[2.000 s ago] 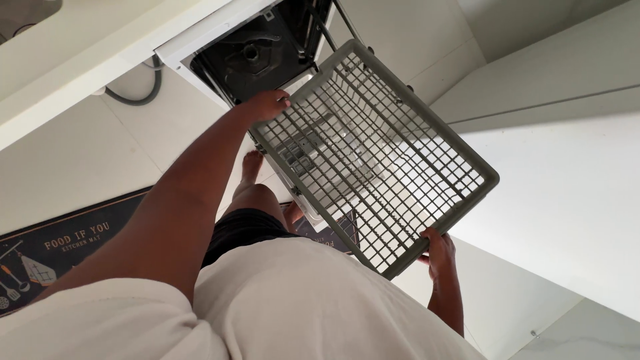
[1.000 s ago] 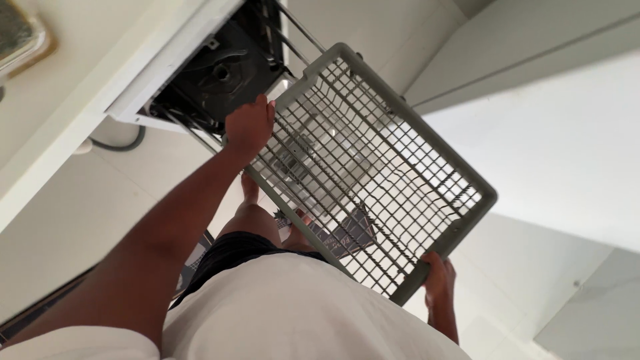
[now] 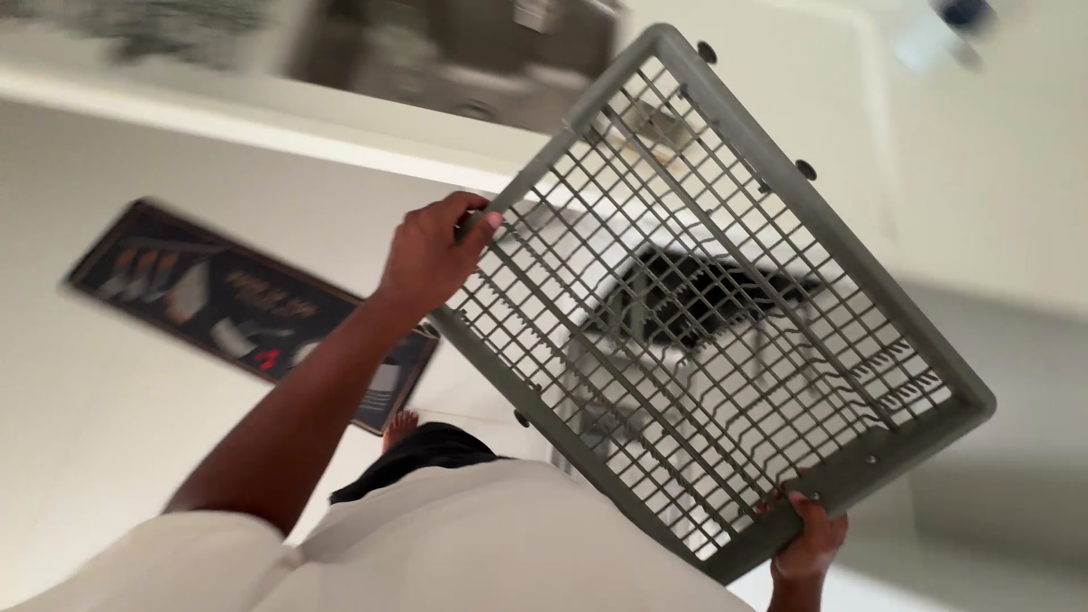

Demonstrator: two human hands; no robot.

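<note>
A gray dishwasher rack [image 3: 850,255] with a wire grid is held up in front of me, tilted diagonally. On its left side my left hand [image 3: 438,251] grips the frame, thumb over the edge. My right hand [image 3: 807,540] holds the thick lower right edge, with some fingers behind the grid. Small dark rollers [image 3: 806,170] stick out from the rack's sides. Through the wires the dark inside of the dishwasher [image 3: 688,297] shows, blurred and partly covered by the rack.
A pale countertop [image 3: 340,127] runs across the top, with a blurred sink [image 3: 459,51] set in it. At the left a dark kitchen mat [image 3: 246,297] with printed utensils lies on the floor, close to my bare foot [image 3: 401,425]. A blurred bottle-like object [image 3: 943,34] is at the upper right.
The rack, earlier at the dishwasher's opening with its rails beside it, is now raised off it and over the countertop's edge. Both hands have kept hold of it. The view has shifted strongly.
</note>
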